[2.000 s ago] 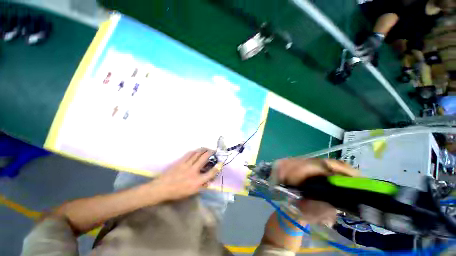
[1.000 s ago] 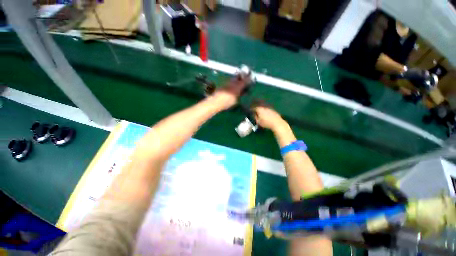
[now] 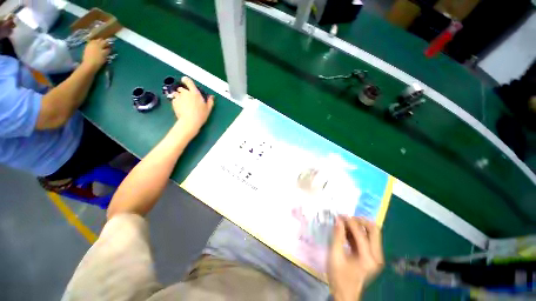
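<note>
My left hand [image 3: 191,107] is stretched out to the green bench left of the white upright. Its fingers are on a black round housing, mostly hidden under them. Two more black round housings [image 3: 144,99] [image 3: 170,86] stand beside it. My right hand [image 3: 354,254] is over the lower right of the printed mat [image 3: 235,200], fingers bent around a blurred silvery part [image 3: 322,226] that I cannot make out clearly. A blurred tan round part [image 3: 308,179] shows on the mat above it. The auto-feed screwdriver [image 3: 470,271] hangs at the lower right, cut off by the edge.
A white upright [image 3: 233,50] stands at the mat's far corner. Round parts [image 3: 369,94] and a metallic piece [image 3: 405,103] lie on the sunken green conveyor. A neighbour in a blue shirt [image 3: 17,109] works at the left, near a brown tray [image 3: 106,24]. A red-handled tool [image 3: 442,40] is across the belt.
The view has swung left. My left hand has gone from the conveyor to the housings on the left bench. My right hand has come back from the conveyor to the mat.
</note>
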